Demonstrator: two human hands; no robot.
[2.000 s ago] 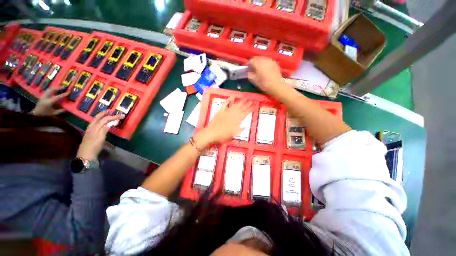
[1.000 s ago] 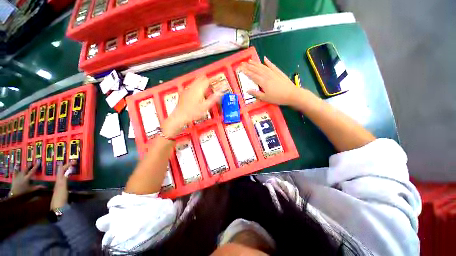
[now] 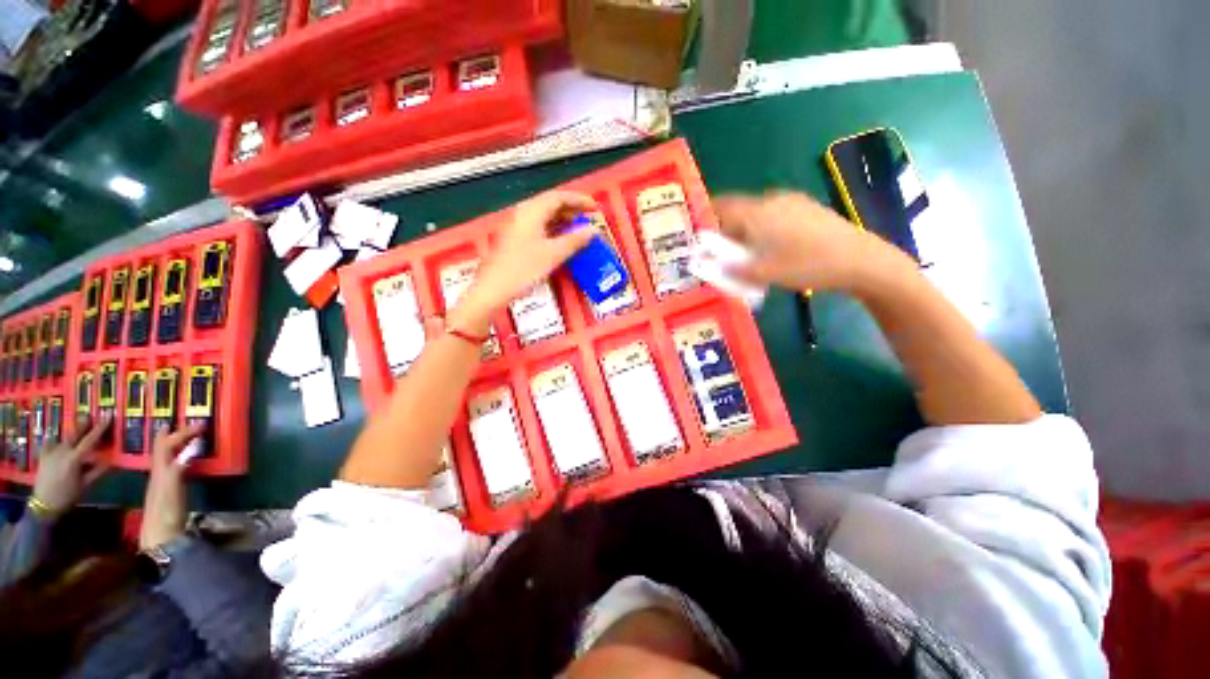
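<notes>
A red phone tray (image 3: 783, 435) lies in front of me with phones back side up in its pockets, most bearing white labels or slips. The lower-right phone (image 3: 717, 379) shows dark patches and no white slip. My left hand (image 3: 537, 246) is over the upper row, its fingers on a blue card (image 3: 597, 265) that lies tilted on a phone back. My right hand (image 3: 783, 239), blurred, holds a white slip (image 3: 727, 265) at the tray's right side, beside the upper-right phone (image 3: 666, 239), whose back is uncovered.
White slips (image 3: 319, 391) and an orange piece lie left of the tray. A smartphone (image 3: 876, 192) and a thin dark tool (image 3: 808, 322) lie at right. Stacked red trays (image 3: 385, 146) and a cardboard box (image 3: 630, 43) stand beyond. Another person's hands (image 3: 166, 471) touch a keypad-phone tray (image 3: 239, 345) at left.
The view first swung so the tray sits further left. My right hand has lifted a white slip off the upper-right phone. The blue card has turned under my left fingers.
</notes>
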